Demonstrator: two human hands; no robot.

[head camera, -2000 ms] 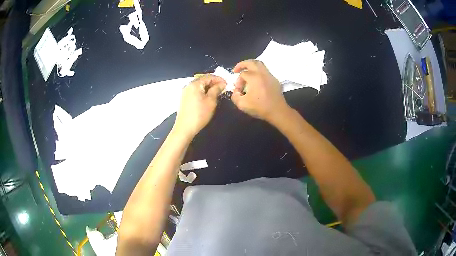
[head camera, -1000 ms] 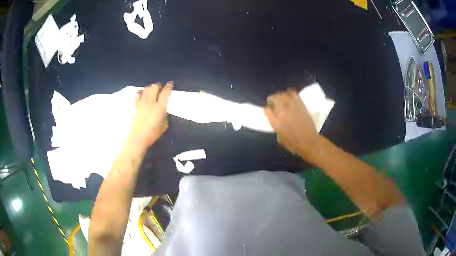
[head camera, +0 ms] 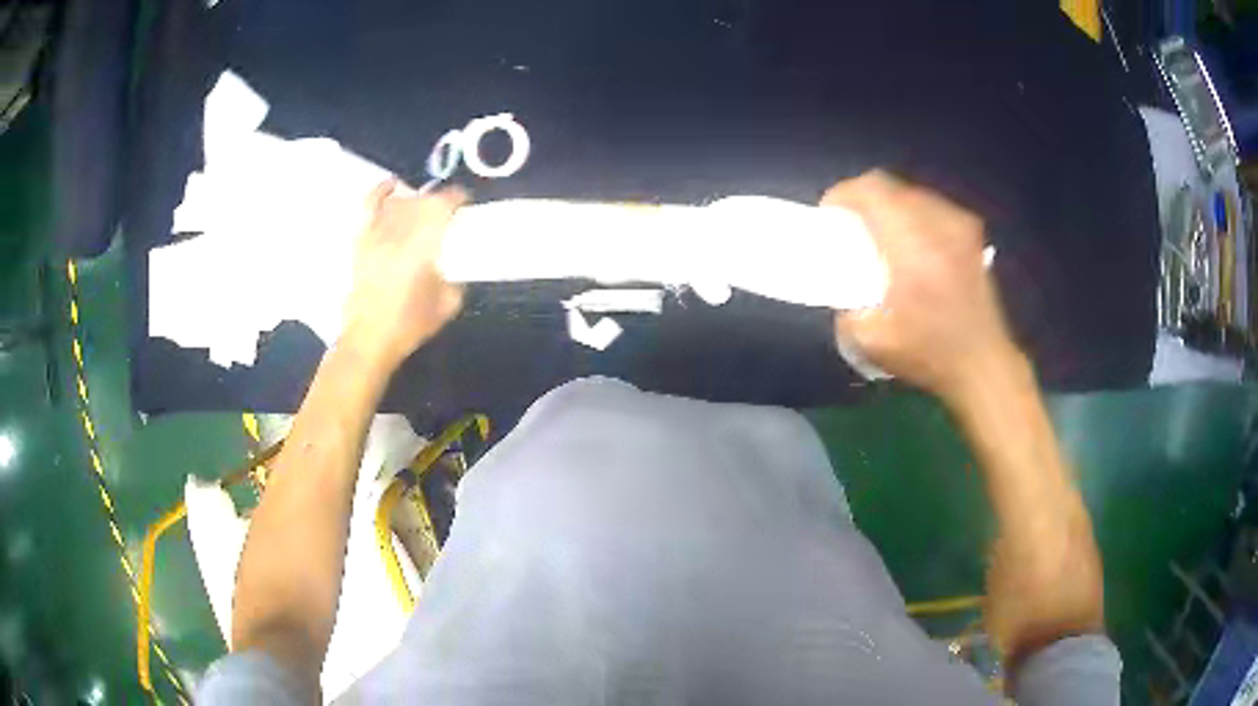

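Note:
White cut fabric (head camera: pixel 662 246) lies across the black table, its middle folded or bunched into a long narrow band. Its wide, jagged end (head camera: pixel 262 262) spreads flat at the left. My left hand (head camera: pixel 410 262) grips the band at its left end, where it meets the wide part. My right hand (head camera: pixel 922 276) is closed around the band's right end. A little white shows below and beside my right hand; the rest of that end is hidden by it.
A white tape roll (head camera: pixel 495 145) lies beyond the band on the black table (head camera: pixel 773 83). Bent tape offcuts (head camera: pixel 617 304) lie near my body. The parked iron (head camera: pixel 1214 262) is on a pale sheet at the right. A yellow-framed trolley (head camera: pixel 393 531) with cloth stands below the table's left edge.
My hands have gone from pinching the fabric's middle to gripping it far apart, drawing it into a straight band. The view has shifted, and the tape roll now shows.

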